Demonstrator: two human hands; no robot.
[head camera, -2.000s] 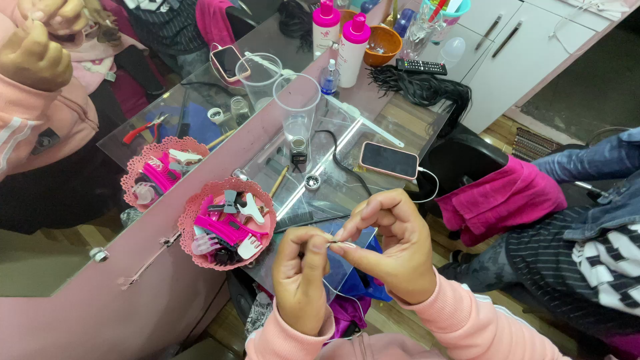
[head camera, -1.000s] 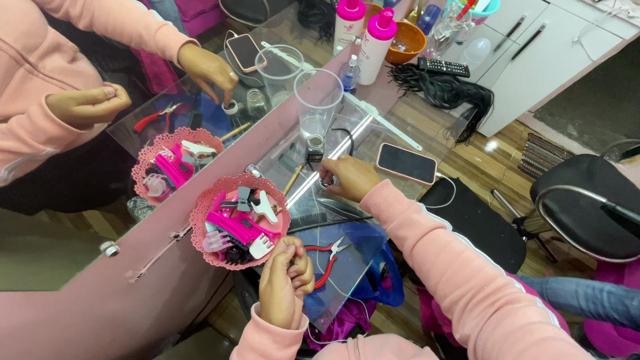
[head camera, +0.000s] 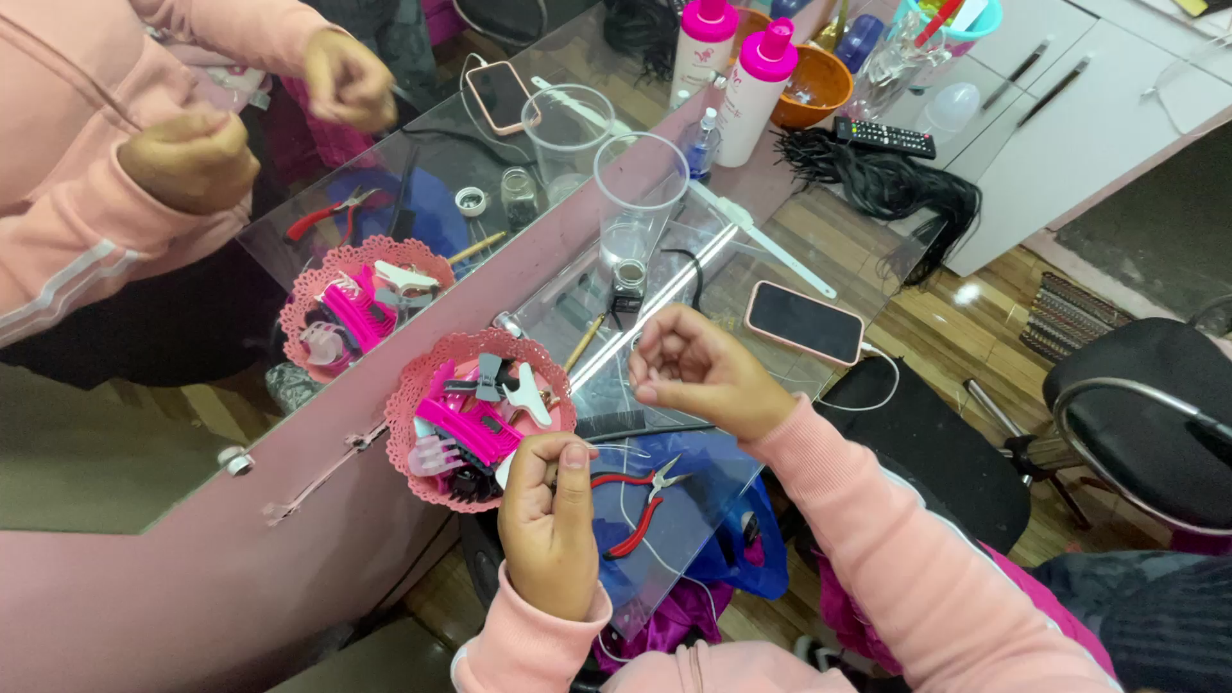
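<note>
My left hand (head camera: 551, 525) is raised just right of a pink lace-edged basket (head camera: 404, 404) of hair clips, its thumb pressed on the curled fingers; a thin pale strand shows by its fingertips, but what it grips is unclear. My right hand (head camera: 700, 373) hovers over the glass shelf with curled fingers; whether it holds something small cannot be told. Red-handled pliers (head camera: 640, 510) lie with parted jaws on the glass beside my left hand. Beyond my right hand are a small glass jar (head camera: 628, 276), a wooden stick (head camera: 585, 343) and a tall clear plastic cup (head camera: 635, 202).
A phone (head camera: 806, 323) with a white cable lies right of my right hand. Farther back are white bottles with pink caps (head camera: 758, 94), an orange bowl (head camera: 814, 89), a remote control (head camera: 885, 138) and black hair (head camera: 881, 188). A mirror (head camera: 192, 385) borders the left; black chairs (head camera: 1145, 414) stand right.
My right hand has drawn back from the small jar area toward my left hand. Two seconds ago both hands were together, fingertips meeting. My left hand remains by the basket.
</note>
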